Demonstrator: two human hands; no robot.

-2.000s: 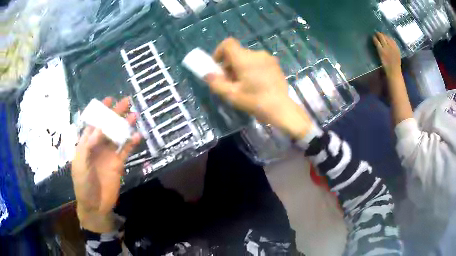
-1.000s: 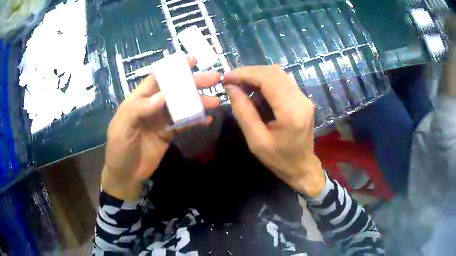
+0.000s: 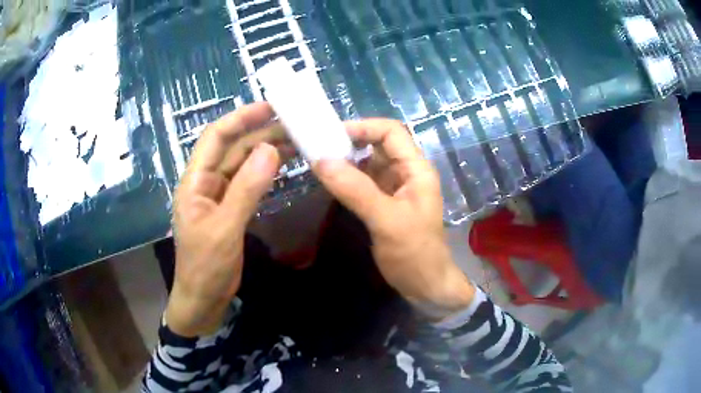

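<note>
A white oblong housing (image 3: 303, 107) is held slanted in front of me, over the parts tray with its white ladder-like bars (image 3: 270, 31). My right hand (image 3: 396, 199) grips its lower end between thumb and fingers. A small clear or whitish piece (image 3: 361, 155) shows at that end, by the right fingertips. My left hand (image 3: 223, 199) is beside the housing with curled fingers. Its fingertips reach the housing's left side, partly hidden, and its thumb stands apart. Whether it grips anything is unclear.
A clear pocket tray (image 3: 476, 104) lies right of the parts tray. Flat white pieces (image 3: 77, 115) lie left. Blue plastic (image 3: 11, 222) is at the far left. A red stool (image 3: 530, 253) stands below the bench, near another person's grey clothing (image 3: 669, 253). White units (image 3: 646, 46) lie back right.
Over the last second, my right hand has moved left and taken hold of the housing's lower end. The second white block seen earlier is no longer distinct. My left fingers have curled and its thumb shows.
</note>
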